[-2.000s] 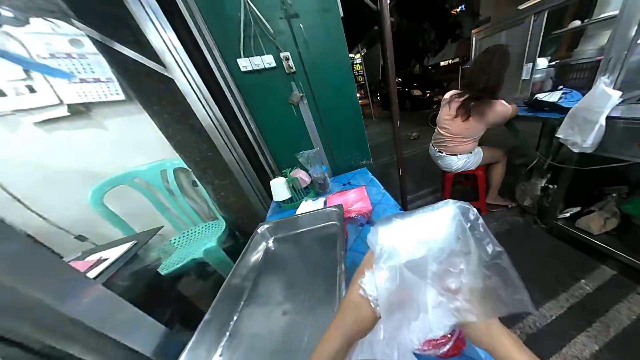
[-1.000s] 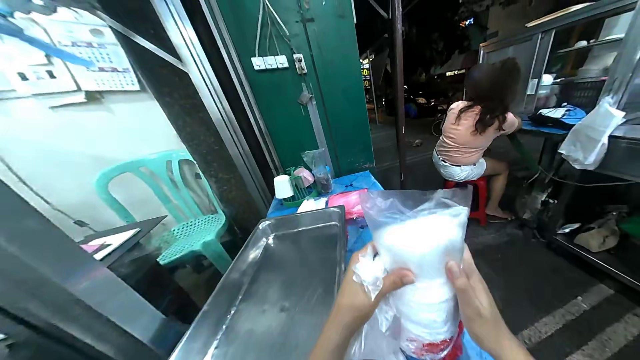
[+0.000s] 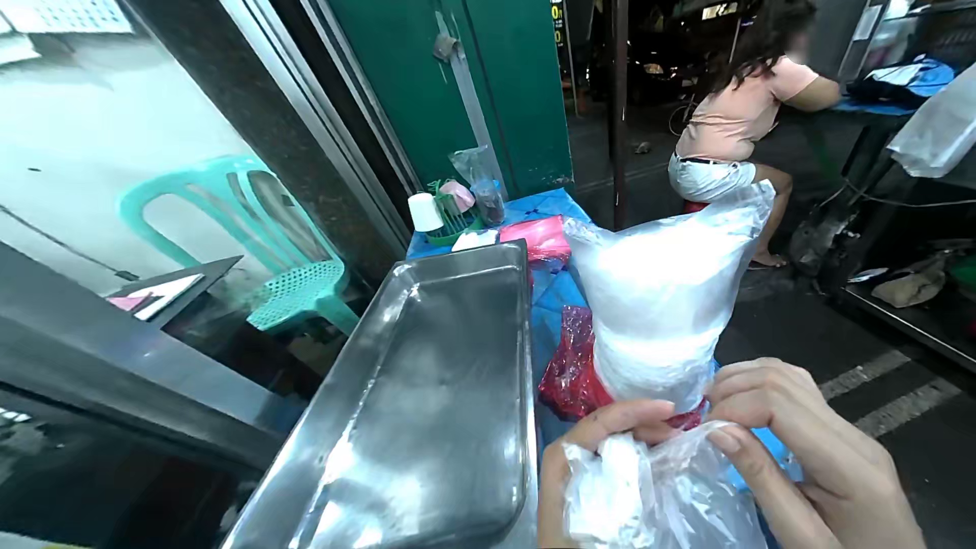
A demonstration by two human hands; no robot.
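Observation:
Low on the right of the view, my left hand (image 3: 602,442) grips a crumpled clear plastic bag (image 3: 694,488), with a white wad of thin plastic against its palm. My right hand (image 3: 808,450) pinches the top edge of the same bag between thumb and fingers. Just beyond both hands, a filled clear plastic bag with white contents (image 3: 663,290) stands upright on the blue-covered table. Red plastic (image 3: 572,374) lies around its base. An empty-looking stainless steel tray (image 3: 450,381) lies to the left of my hands.
Behind the tray are a pink plastic packet (image 3: 537,236), a white cup (image 3: 425,212) and a green basket (image 3: 456,232). A green plastic chair (image 3: 297,282) stands at left. A person (image 3: 724,130) sits at a counter at back right. A metal post (image 3: 619,114) rises behind the table.
The filled white bag, held between both hands a second ago, now stands on the table. My hands have moved lower and hold a crumpled clear bag. The view has shifted downward.

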